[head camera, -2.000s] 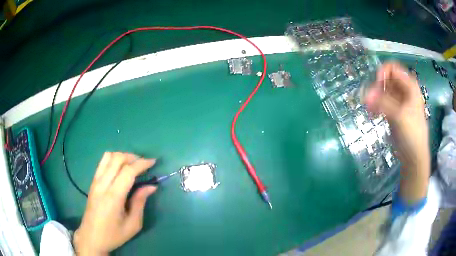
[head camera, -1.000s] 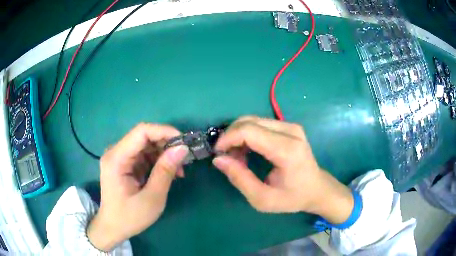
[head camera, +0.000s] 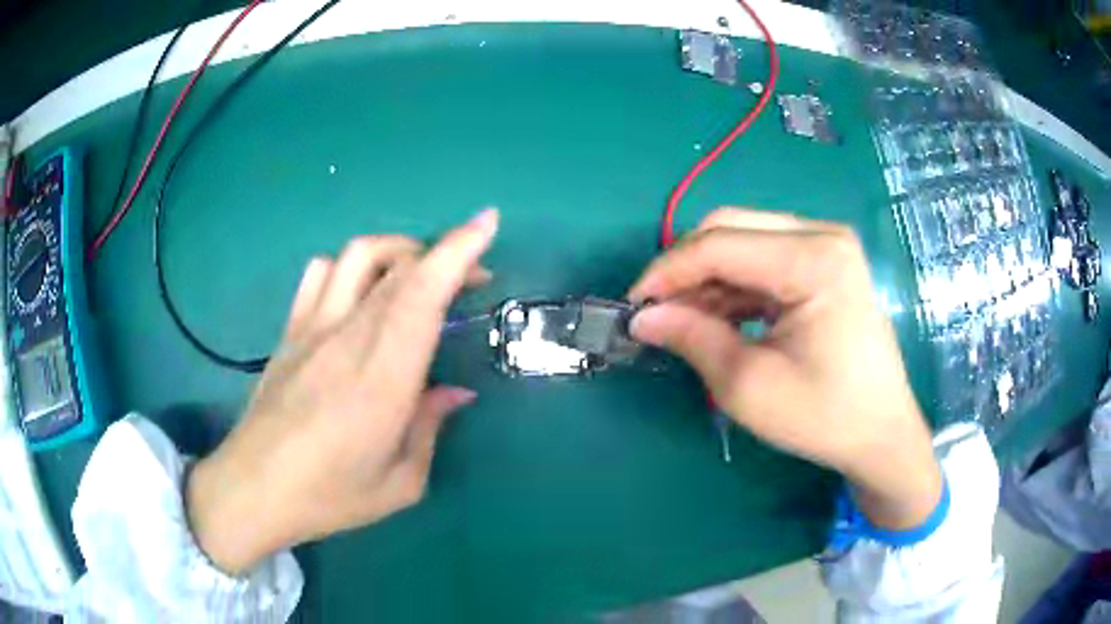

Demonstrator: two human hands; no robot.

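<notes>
A circuit board with a bright silvery patch (head camera: 542, 347) lies on the green bench mat, centre. A small dark grey part (head camera: 603, 329) overlaps its right end; my right hand (head camera: 786, 329) pinches this part's right edge between thumb and fingers. My left hand (head camera: 347, 390) is left of the board with fingers apart, not touching it. The black probe (head camera: 469, 323) shows only its tip end between my left hand and the board; its handle is hidden under the hand. The red probe (head camera: 724, 433) lies mostly hidden under my right hand.
A multimeter (head camera: 43, 299) lies at the far left. Two loose boards (head camera: 709, 56) are near the white strip (head camera: 402, 27). A clear tray with rows of parts (head camera: 969, 232) lies at the right, with dark parts (head camera: 1075, 244) beyond. A pale sleeve shows at the right edge.
The grey part was held between both hands; now it overlaps the board lying on the mat. My left hand has let go and opened. My right hand has moved right, still pinching.
</notes>
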